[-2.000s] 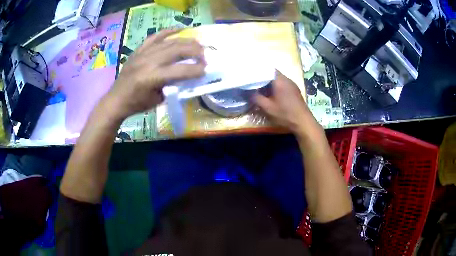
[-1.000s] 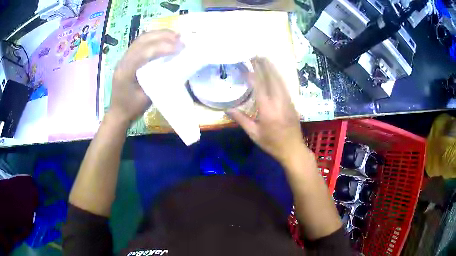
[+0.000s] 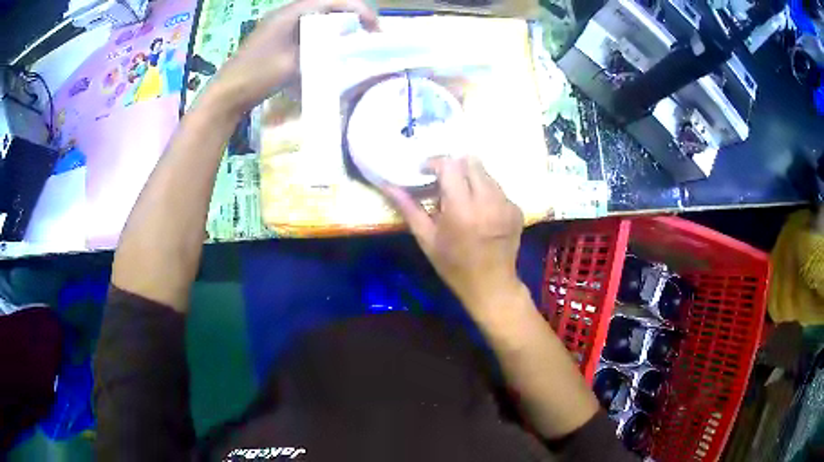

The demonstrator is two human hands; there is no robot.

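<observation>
A round white disc (image 3: 384, 135) lies on the yellowish work pad (image 3: 298, 203), with a dark wire standing from its centre. A glaring white housing (image 3: 321, 99) seems to lie around and behind the disc; its outline is washed out by glare. My right hand (image 3: 465, 217) is at the disc's near right edge, fingers bent onto it and thumb at its near rim. My left hand (image 3: 303, 41) is at the housing's far left corner, partly cut off by the picture's top edge; whether it grips the housing is not clear.
A red basket (image 3: 623, 226) with black domes on white frames stands right of my lap, below the bench edge. Silver-grey blocks (image 3: 700, 122) with a black strap lie right of the pad. A pink cartoon sheet (image 3: 126, 162) and a black box (image 3: 23, 185) are at the left.
The white housing has turned from tilted in my hands to lying flat on the pad around the disc. My left hand has moved away to the far corner. My right hand has moved onto the disc.
</observation>
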